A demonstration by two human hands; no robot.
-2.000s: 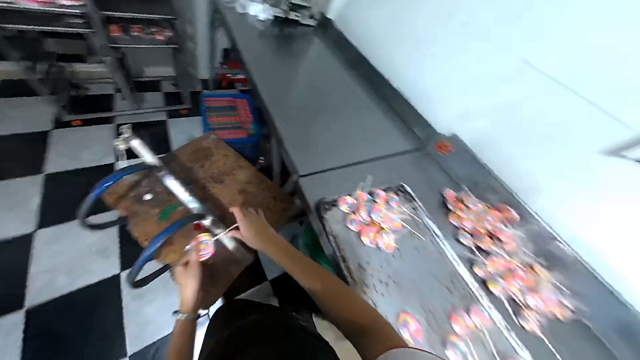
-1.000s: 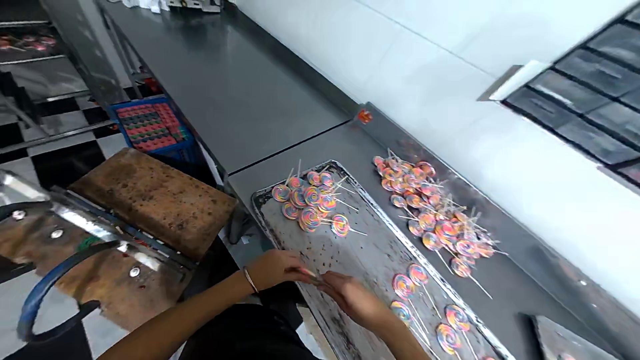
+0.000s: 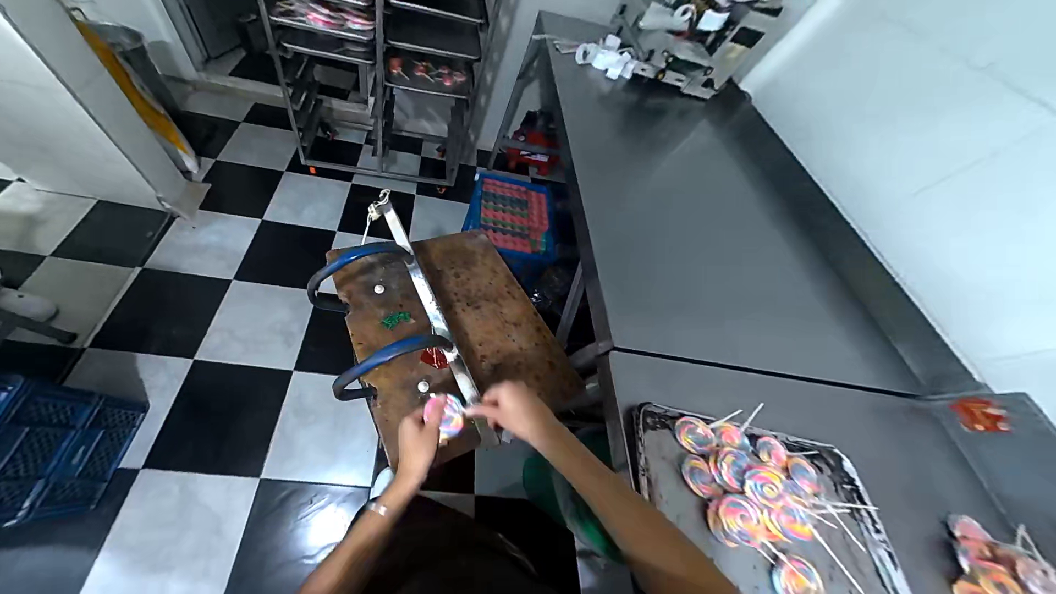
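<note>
A swirled, multicoloured lollipop [image 3: 446, 415] is between my hands, above the near end of a worn brown board [image 3: 503, 318]. My left hand [image 3: 418, 441] pinches the edge of its round head. The fingers of my right hand [image 3: 513, 410] are at its stick end; the stick itself is mostly hidden. A metal bar [image 3: 422, 289] runs across the board, with blue curved handles [image 3: 394, 353] on its left side. Small green pieces [image 3: 396, 319] and a red piece [image 3: 434, 357] lie on the board.
At right, a metal tray [image 3: 668, 503] holds a pile of lollipops [image 3: 763, 487] on the steel counter [image 3: 734, 272]. More lollipops [image 3: 994, 561] lie at the lower right. A blue crate [image 3: 511, 219] stands under the counter; another blue crate [image 3: 66, 445] is at left. Behind stands a tray rack [image 3: 379, 91].
The view has swung left from the tray to the board. My hands were together at the tray's edge one second ago; now they hold a lollipop over the board.
</note>
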